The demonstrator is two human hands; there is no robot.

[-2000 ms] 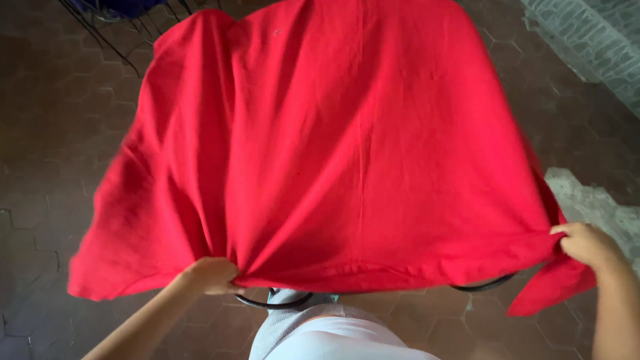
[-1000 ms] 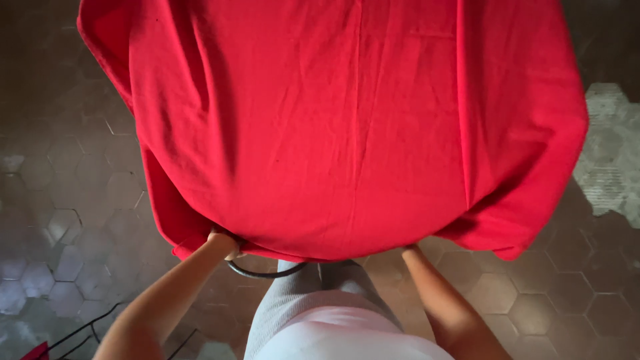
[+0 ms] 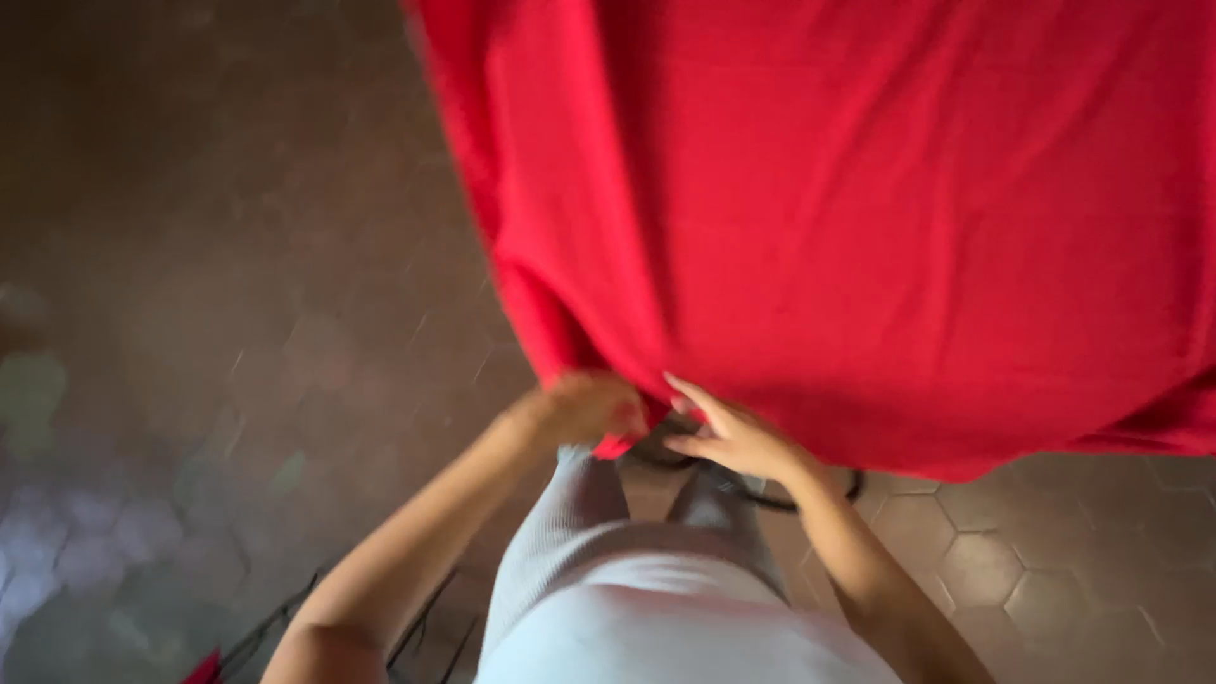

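Note:
A large red cloth [image 3: 855,237] spreads over something round-edged in front of me and hangs in folds at its near side. My left hand [image 3: 594,408] is at the cloth's near left edge, blurred, its fingers curled about a bunched fold. Just right of it, my right hand [image 3: 736,437] has its fingers apart, thumb and forefinger pointing left, with the fingertips at the cloth's edge. What the cloth covers is hidden, apart from a dark curved bar [image 3: 774,502] below the hem.
Hexagonal floor tiles [image 3: 978,570] surround the covered thing. Thin dark metal rods [image 3: 418,617] and a bit of red material [image 3: 201,668] show at the bottom left. My legs in grey ribbed trousers [image 3: 570,513] stand close to the hem.
My hands, wide apart on the hem two seconds ago, have come together at its left part. The right hand has opened. The view has shifted, so the cloth lies further right.

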